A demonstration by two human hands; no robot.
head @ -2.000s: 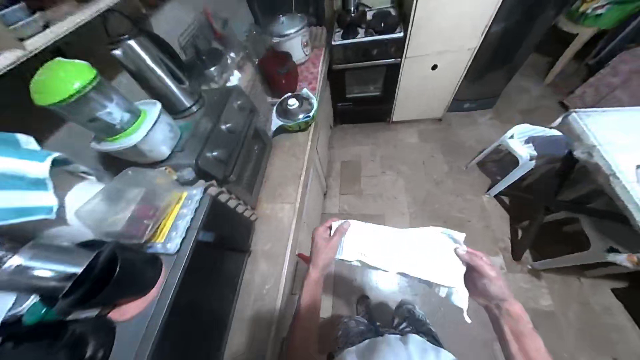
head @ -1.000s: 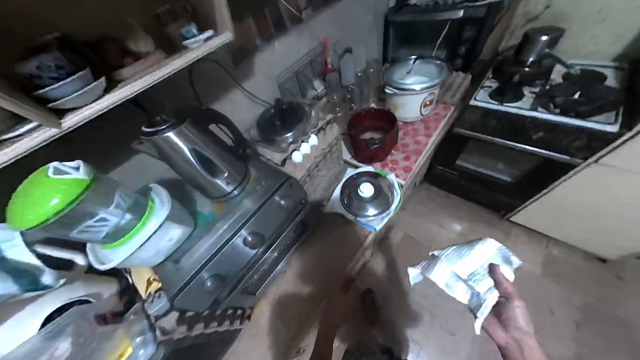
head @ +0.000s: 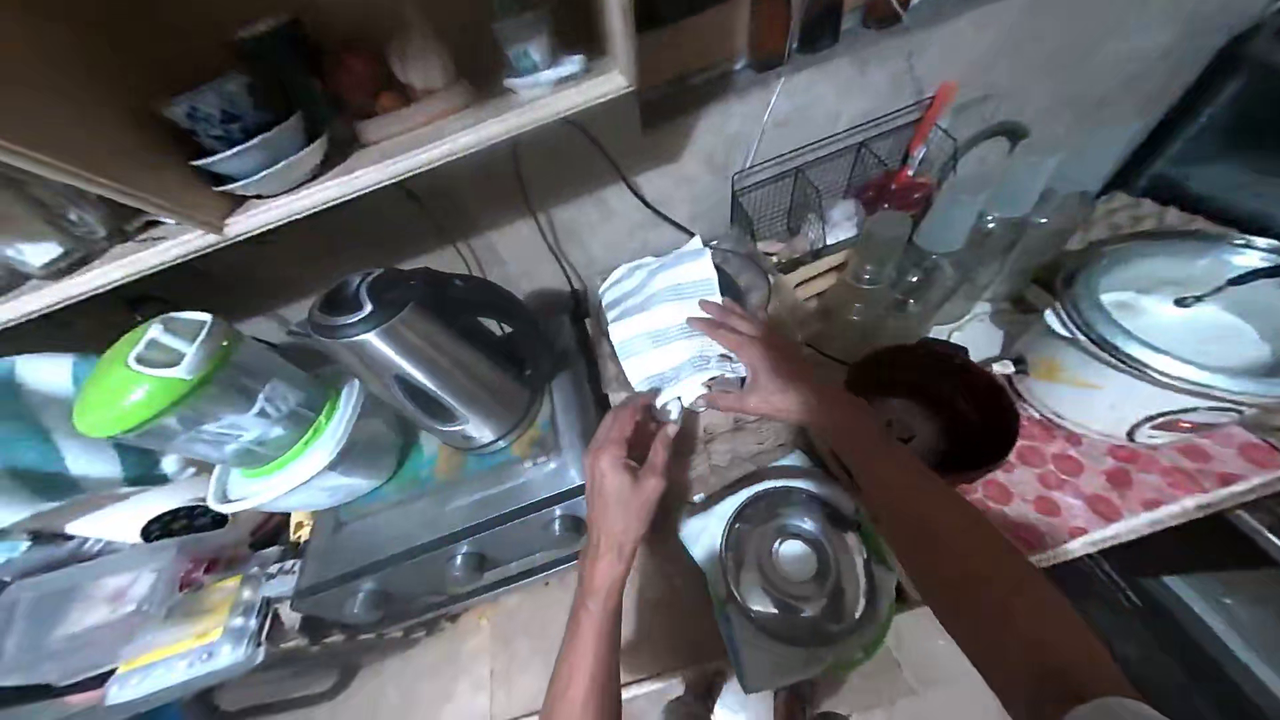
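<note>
A white sheet with grey stripes (head: 660, 315), paper or thin cloth, lies over something at the back of the counter; what it covers is mostly hidden. My right hand (head: 755, 365) rests on its right side with the fingers spread. At its lower edge my left hand (head: 630, 450) pinches a small whitish piece between thumb and fingers; whether that is a corner of the sheet or a separate thing, I cannot tell. Nearer to me, a glass lid with a round knob (head: 797, 560) sits on a cloth in front of my hands.
A steel electric kettle (head: 430, 365) and a green-lidded container (head: 150, 385) stand on the toaster oven (head: 450, 530) at left. To the right are a dark red pot (head: 930, 410), glasses, a wire rack (head: 800, 200) and a white cooker (head: 1150, 370). A wooden shelf (head: 430, 160) overhangs the counter.
The sheet, held open in both hands over the floor two seconds ago, is now over the counter beside the kettle. Both hands have moved to it there. The view has swung to the counter.
</note>
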